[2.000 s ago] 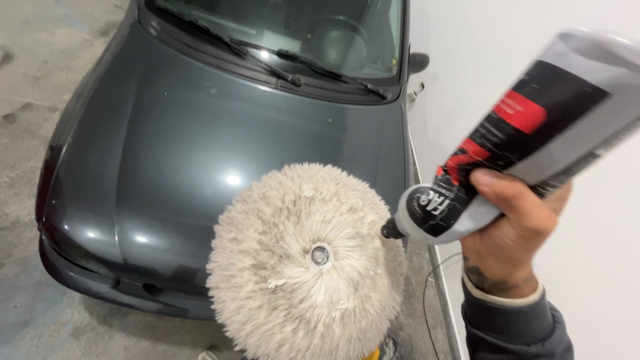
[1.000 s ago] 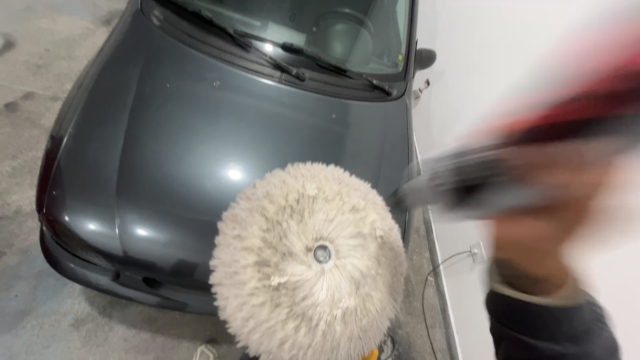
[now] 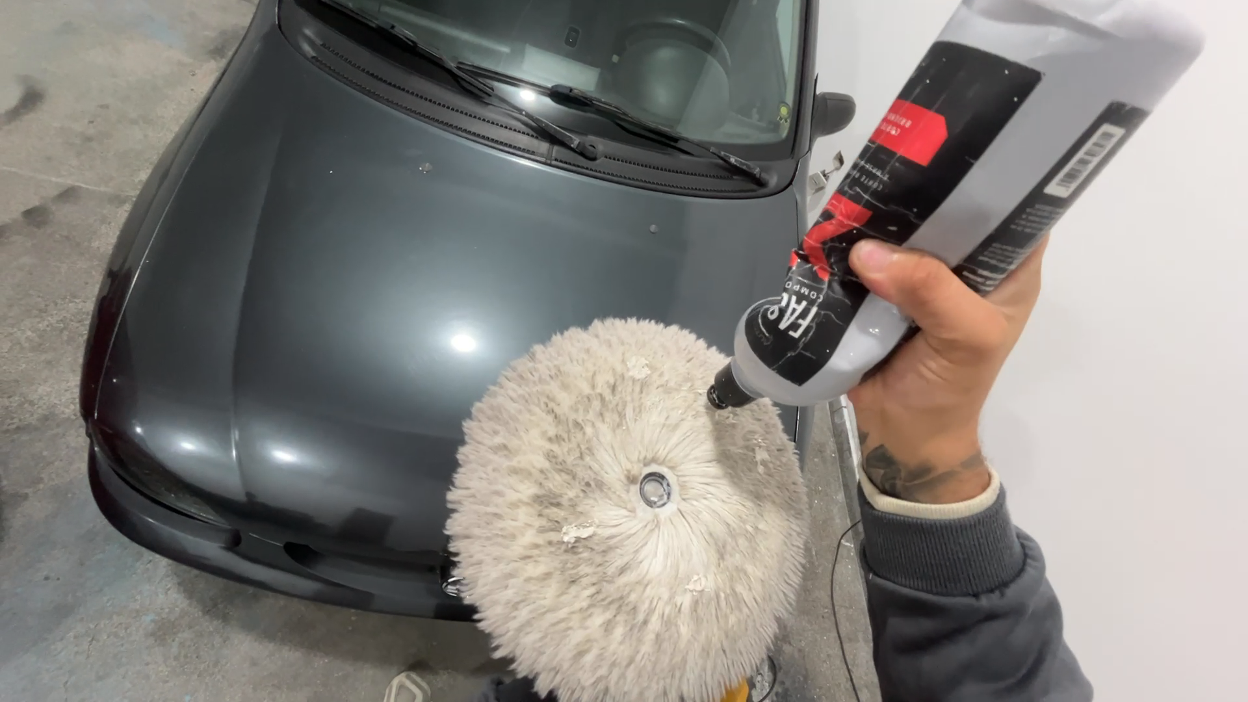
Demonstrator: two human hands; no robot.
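My right hand (image 3: 941, 336) grips a squeeze bottle of polishing compound (image 3: 936, 195), tilted with its black nozzle (image 3: 729, 387) down at the upper right part of a round wool polishing pad (image 3: 585, 468). The pad faces up toward me, with a metal centre nut (image 3: 656, 489) and several small white blobs on its pile. A bit of yellow, likely the tool's body, shows beneath the pad. My left hand is not visible; only a scrap of dark cloth appears at the bottom edge, under the pad.
Behind the pad stands a dark car with its glossy bonnet (image 3: 370, 292), windscreen wipers (image 3: 653, 132) and front bumper (image 3: 292, 565). A white wall (image 3: 1131, 439) rises at the right. A thin cable (image 3: 837, 595) runs down along the concrete floor (image 3: 58, 624) beside it.
One second ago my right hand and the bottle were blurred in motion, farther right. Now the bottle is back with its nozzle at the pad, much as two seconds ago.
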